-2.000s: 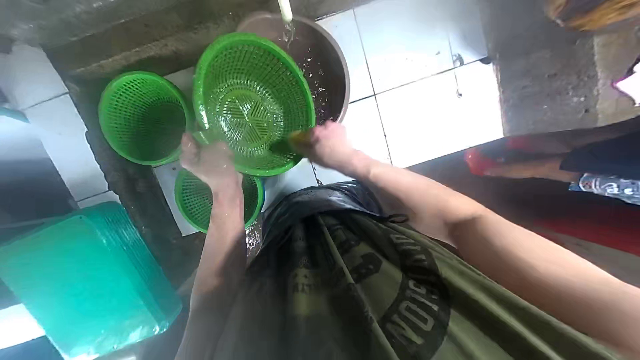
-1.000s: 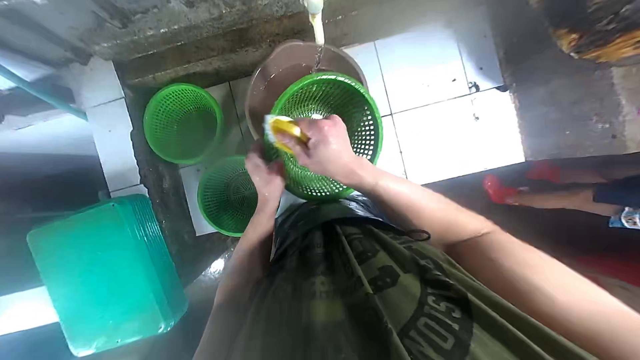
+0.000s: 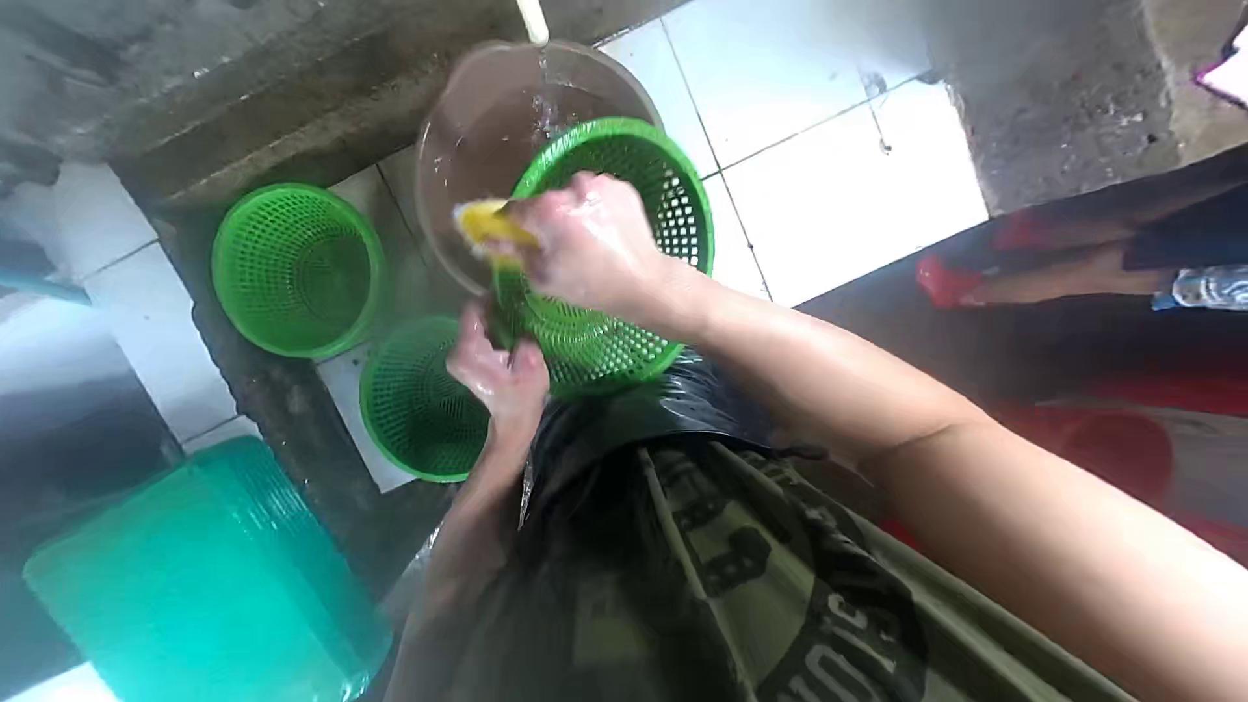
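My right hand (image 3: 595, 239) grips a yellow scrubbing sponge (image 3: 487, 226) at the left rim of a green plastic mesh basket (image 3: 624, 341). On the near left side of that basket, my left hand (image 3: 499, 366) holds its rim. The basket is tilted and partly overlaps a brown plastic basin (image 3: 453, 117) of water. A thin stream runs into the basin from a pale spout (image 3: 533, 19). Two more green mesh baskets stand to the left, one farther off (image 3: 292, 268) and one lower (image 3: 419, 400), beside my left hand.
A stack of teal plastic containers (image 3: 195, 585) lies at the lower left. White floor tiles (image 3: 848, 185) extend right of the basin, with a raised concrete ledge (image 3: 244, 117) behind. At the right are another person's legs in red footwear (image 3: 946, 283) and a plastic bottle (image 3: 1209, 289).
The held basket has tilted and turned since one second ago, when more of its inside faced up. My right hand with the sponge has shifted along its rim.
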